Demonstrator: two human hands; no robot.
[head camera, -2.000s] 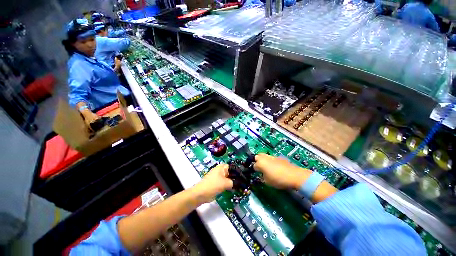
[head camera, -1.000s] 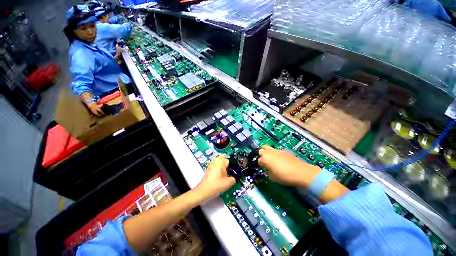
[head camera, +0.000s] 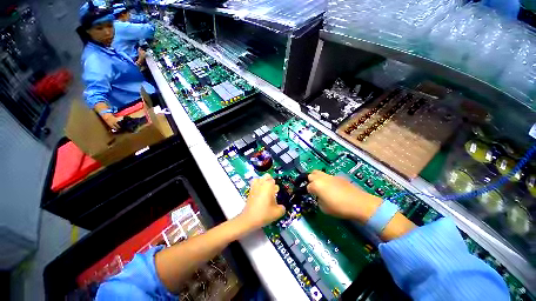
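A large green circuit board (head camera: 338, 247) lies on the line in front of me. Grey square blocks (head camera: 284, 154) and a red-and-dark toroidal coil (head camera: 261, 159) stand on its far part. My left hand (head camera: 263, 200) and my right hand (head camera: 330, 193) each grip a dark coil (head camera: 292, 189) over the middle of the board, close together, just nearer than the toroid. The fingers and blur hide the coils' legs, so I cannot tell whether they sit in the board.
A black bin (head camera: 70, 264) with red sheet and a clear tray stands at lower left. A person (head camera: 111, 70) reaches into a cardboard box (head camera: 126, 144). Shelves at right hold a tan parts holder (head camera: 405, 138), yellow-topped coils (head camera: 479, 151) and a blue cord (head camera: 491, 189).
My hands stay at the same place on the board, with the left hand turned slightly more upright. The view has shifted a little. Another person's hand has moved slightly at the cardboard box.
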